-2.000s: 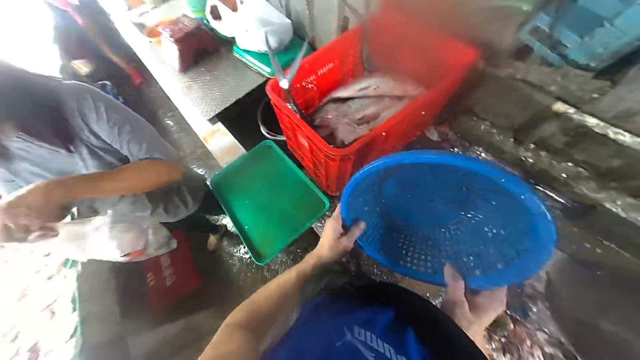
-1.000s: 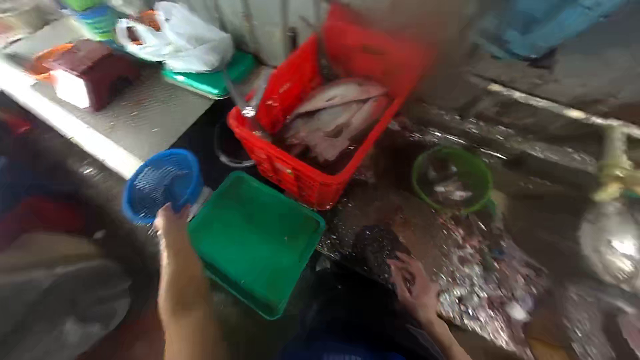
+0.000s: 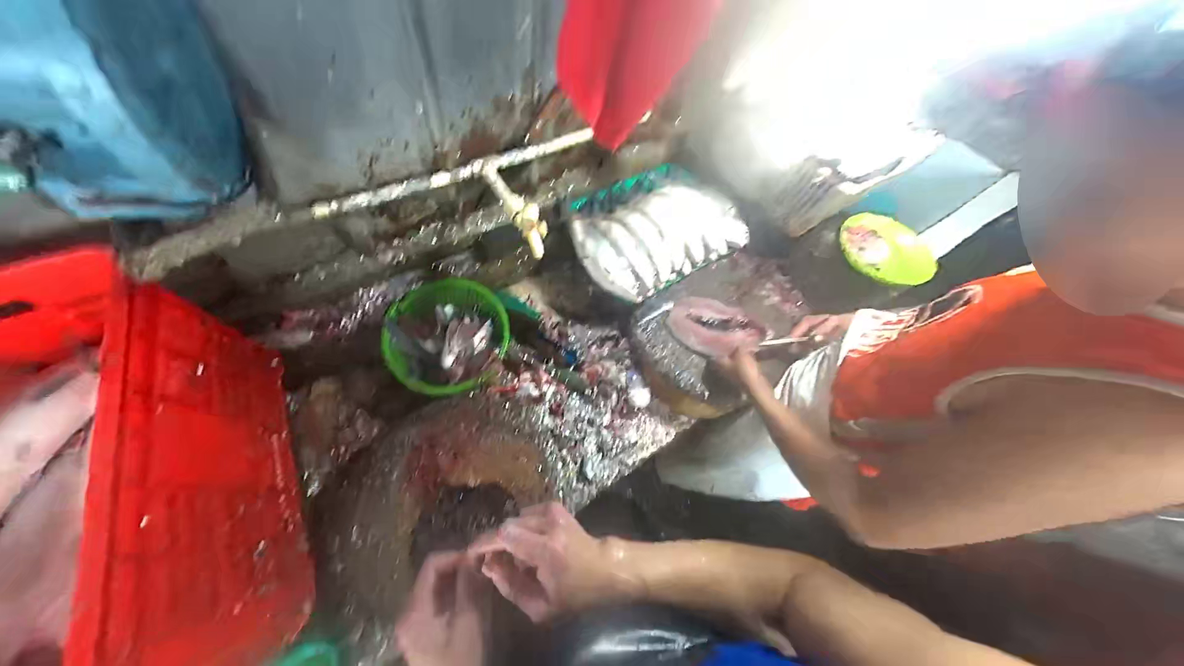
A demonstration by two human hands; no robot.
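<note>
My right hand (image 3: pixel 546 564) is curled in front of me at the bottom centre, and its fingertips meet or overlap the blurred fingers of my left hand (image 3: pixel 449 606). No object shows in either hand, though what lies between the fingers is blurred. Just beyond them is a round, wet chopping block (image 3: pixel 499 444) with a dark patch. A green basket (image 3: pixel 393 356) with fish pieces in it stands farther off, beside a heap of scales and scraps (image 3: pixel 601 416). At the left, a red plastic crate (image 3: pixel 199 481) holds large fish (image 3: pixel 46 444).
To the right, a co-worker in an orange top (image 3: pixel 906 342) works with a blade on a fish (image 3: pixel 712 326) on another block. Whole fish (image 3: pixel 657 236) lie in a green basket behind. A pipe with a tap (image 3: pixel 527 222) runs along the wall. A yellow-green dish (image 3: pixel 888 250) is farther back.
The blue basket, held in both hands two seconds ago and touched by my left hand one second ago, is out of view. My hands have come together. The view has swung right.
</note>
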